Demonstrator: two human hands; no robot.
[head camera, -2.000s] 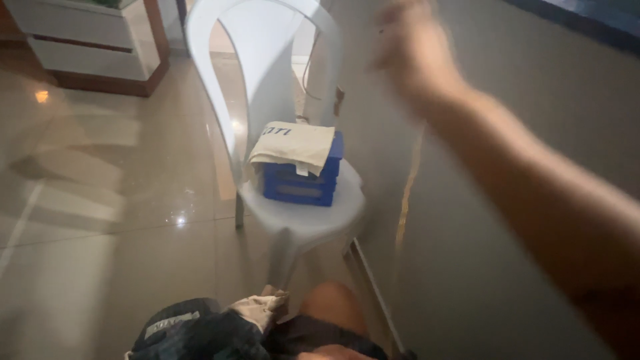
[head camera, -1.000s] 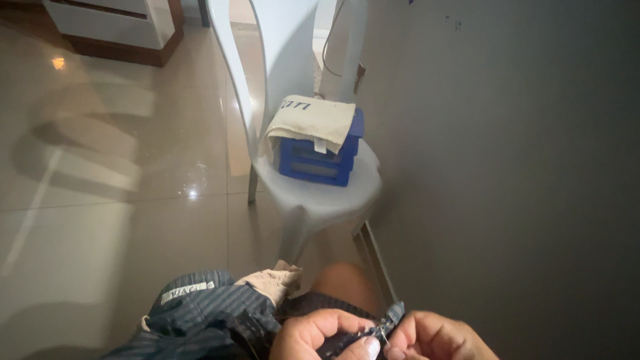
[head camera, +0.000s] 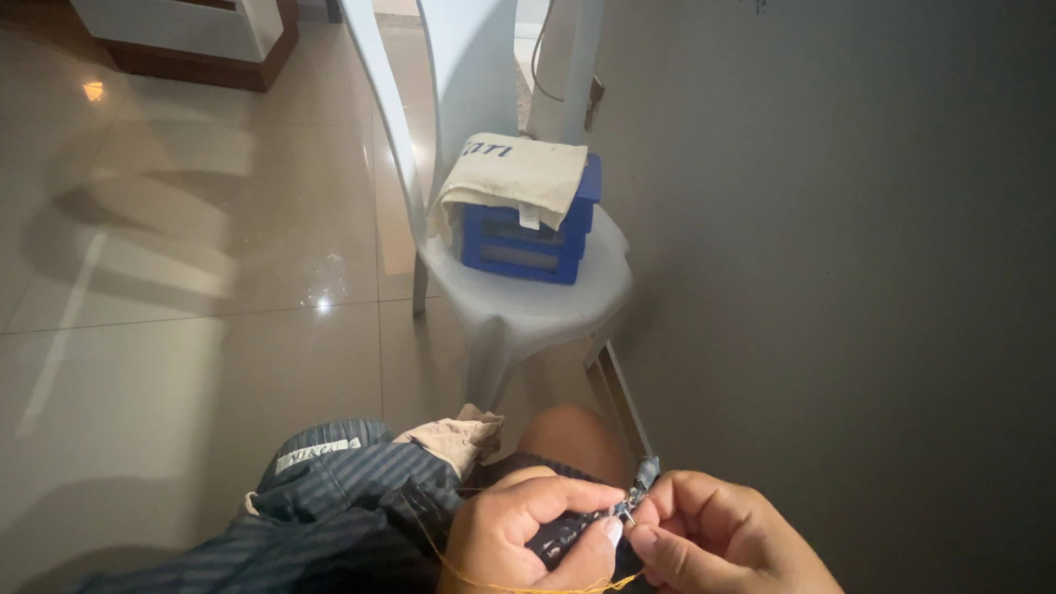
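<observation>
At the bottom of the head view, my left hand (head camera: 536, 528) pinches a folded edge of dark striped fabric (head camera: 355, 495) between thumb and forefinger. My right hand (head camera: 714, 536) is close beside it, its thumb and fingertips closed on a thin metal needle (head camera: 630, 516) at the fabric edge. An orange-yellow thread (head camera: 495, 586) loops below and across my left hand. The striped garment lies over the lap, with a white label bearing writing and a beige cloth part (head camera: 454, 437) showing.
Ahead stands a white plastic chair (head camera: 544, 309) holding a blue plastic drawer box (head camera: 524, 256) with a folded cream cloth bag (head camera: 520, 173) on top. A grey wall (head camera: 841, 272) rises at the right. A white and brown cabinet (head camera: 190, 41) stands at the upper left on glossy floor tiles.
Two seconds ago an arm was raised at the upper right; one second ago both hands were together low at the fabric, where they still are.
</observation>
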